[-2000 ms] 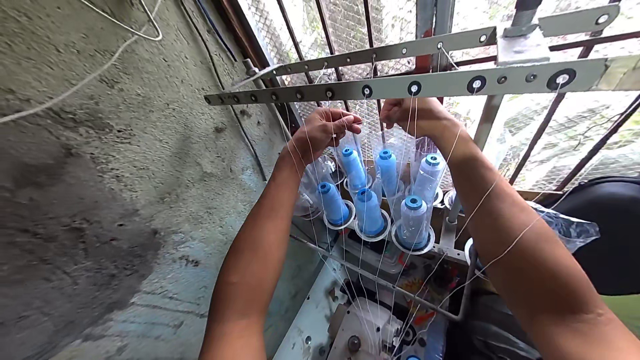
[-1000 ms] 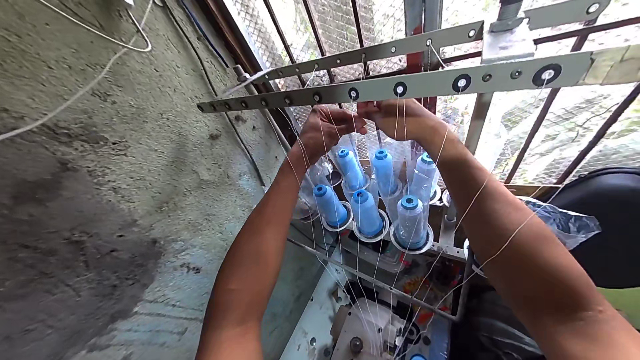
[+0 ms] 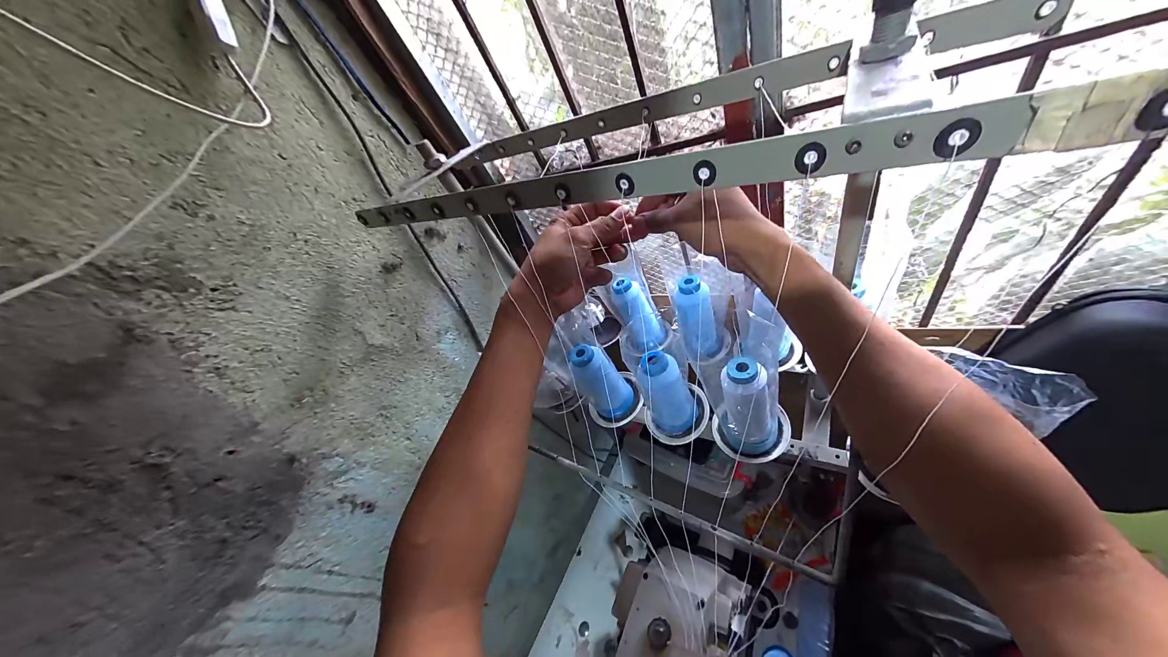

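Note:
My left hand [image 3: 577, 255] is raised under the front metal thread guide bar [image 3: 675, 173], its thumb and fingers pinched together on what looks like a thin white thread. Beside it my right hand [image 3: 698, 224] meets its fingertips; part of that hand is behind the bar, and its exact hold is hidden. Just below both hands stand several cones of light blue thread, among them a front left cone [image 3: 602, 381], a middle one [image 3: 668, 397] and one in clear plastic [image 3: 748, 411]. White threads run from the bar's eyelets down past my forearms.
Behind the front bar runs a rear guide bar [image 3: 698, 98], before a barred mesh window. A rough plaster wall [image 3: 228, 365] rises at the left. Below the cones are a metal rail [image 3: 693, 520] and a sewing machine [image 3: 675, 593]. A black rounded object [image 3: 1095, 392] is at the right.
My hands, apart at a gap two seconds ago, have come together at the fingertips beneath the front bar. The thread cones stay in their places.

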